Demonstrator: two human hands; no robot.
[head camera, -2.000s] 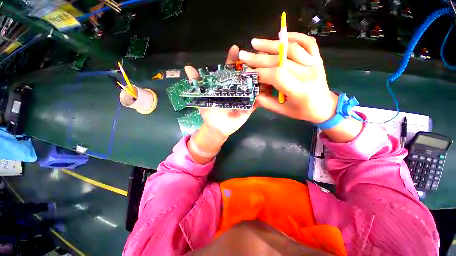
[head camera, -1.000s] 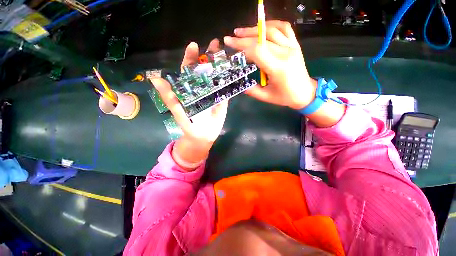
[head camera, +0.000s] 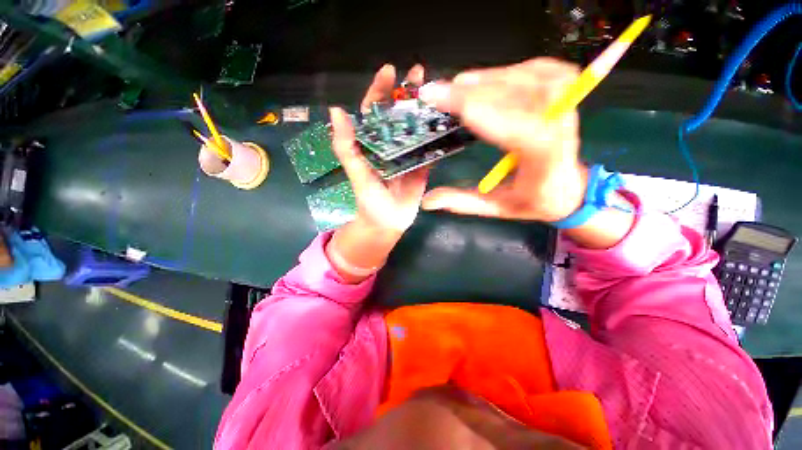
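Observation:
My left hand holds a stacked board assembly, tilted, its two parallel boards showing a gap at the near edge. My right hand is partly blurred and holds a yellow marking tool slantwise between its fingers. Its fingertips are at the far edge of the assembly, by an orange-red part; whether they touch it I cannot tell. Its thumb is apart from the boards. Two small green circuit boards lie on the green mat to the left of my left hand, one farther and one nearer.
A pen cup with yellow sticks stands on the left. A small orange-tipped item lies behind it. Paper forms, a black pen and a calculator are on the right. A blue coiled cord hangs at far right.
My right hand has opened its thumb away from the boards, and the yellow tool has gone from upright to slanting right. The assembly has moved right and shows at a different angle.

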